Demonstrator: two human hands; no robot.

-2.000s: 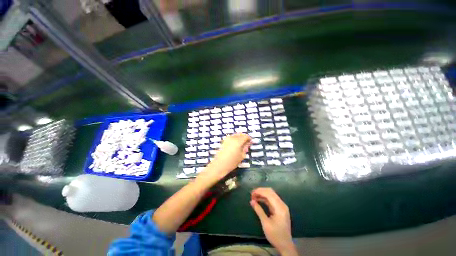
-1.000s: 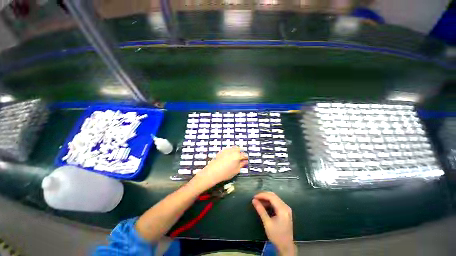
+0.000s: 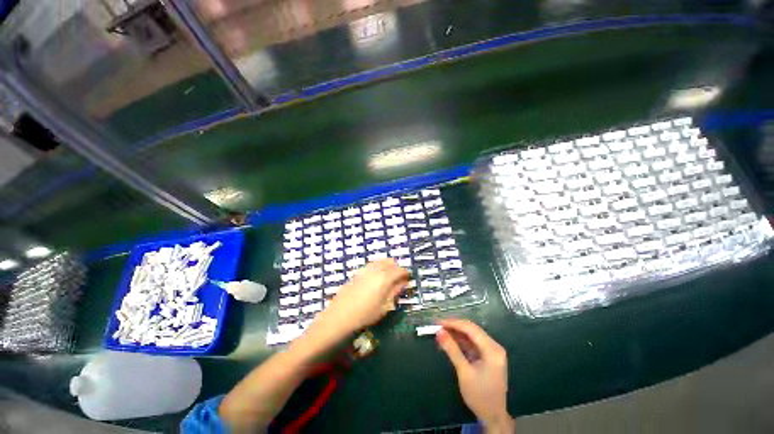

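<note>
My left hand (image 3: pixel 367 297) is over the front rows of the clear blister tray (image 3: pixel 480 298), which holds rows of white parts (image 3: pixel 333 243) and thin dark strips (image 3: pixel 419 235) in its right-hand columns. Its fingertips are bent down at the parts; whether they grip one is hidden. My right hand (image 3: pixel 477 360) is just in front of the tray and pinches a small white piece (image 3: pixel 429 331) between thumb and finger. The piece points left. Red-handled pliers (image 3: pixel 316 405) lie partly under my left forearm, with pale jaws.
The blue bin (image 3: pixel 222 318) of loose white pieces stands left, with a small squeeze bottle (image 3: pixel 247 291) at its right rim. A large white jug (image 3: pixel 140 386) lies in front of it. Stacked blister trays stand right (image 3: pixel 624 220) and far left (image 3: pixel 44 301). A metal upright (image 3: pixel 208 55) rises behind.
A white piece now shows in my right hand's fingers, where none was visible before. My left hand stays over the front of the tray. The view has tilted and shifted.
</note>
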